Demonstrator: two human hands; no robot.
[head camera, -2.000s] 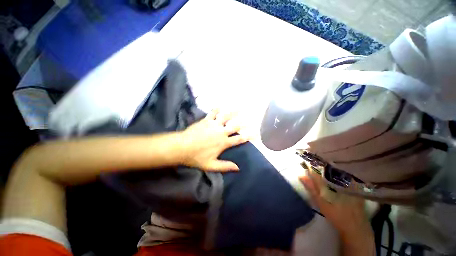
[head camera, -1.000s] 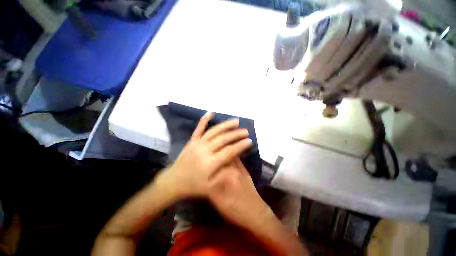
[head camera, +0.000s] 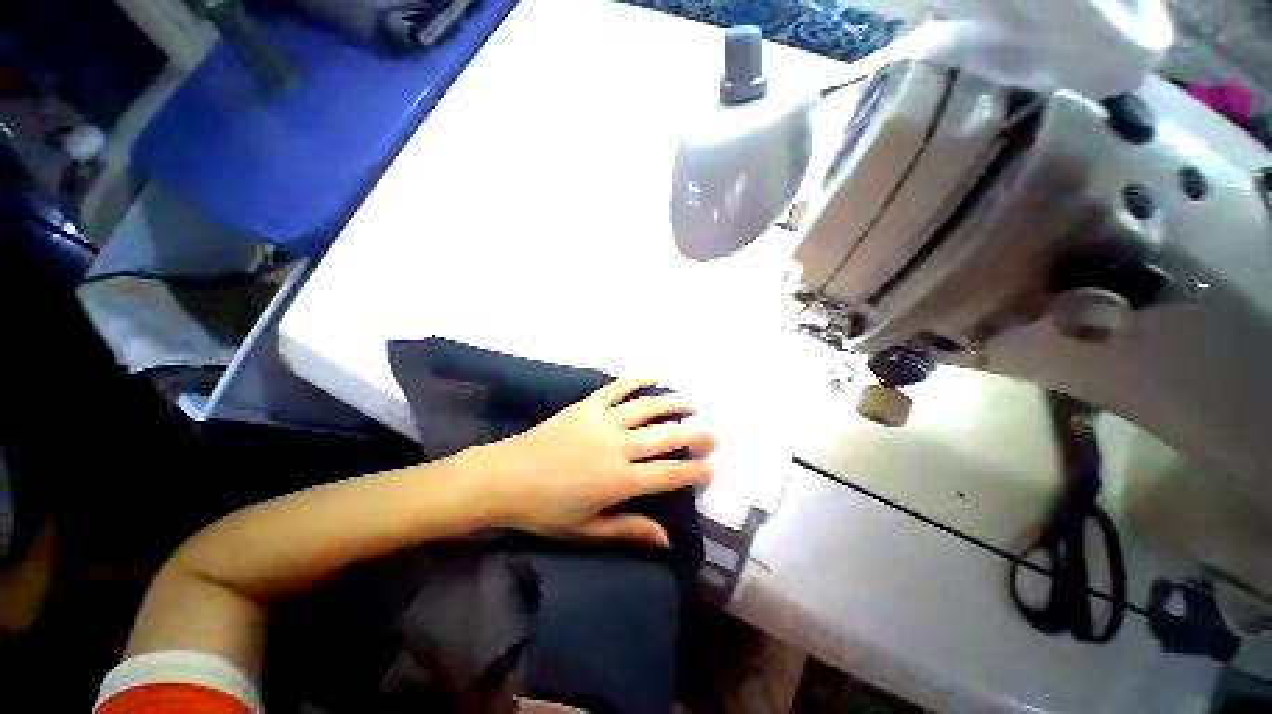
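My left hand (head camera: 600, 467) lies flat, palm down and fingers spread, on the dark cloth piece (head camera: 607, 614) at the table's front edge. The cloth's far part lies on the white table; its near part hangs over the edge towards my lap. A greyer, crumpled cloth part (head camera: 467, 614) shows below my forearm. I cannot make out my right hand; a blurred brownish shape under the table edge is unclear. The presser foot area (head camera: 830, 328) is right of and beyond my left hand, with no dark cloth under it.
The white machine head (head camera: 921, 209) stands at right, with the grey-tipped lamp (head camera: 739, 181) on its left. Black-handled shears (head camera: 1071, 558) lie right of the needle, near a small dark object (head camera: 1193, 618). A blue surface (head camera: 300, 133) at upper left holds folded dark pieces (head camera: 405, 17).
Two seconds ago the cloth lay further up by the machine. One second ago both hands were together on it; now only my left hand lies on it, spread flat, and my right is lost from sight.
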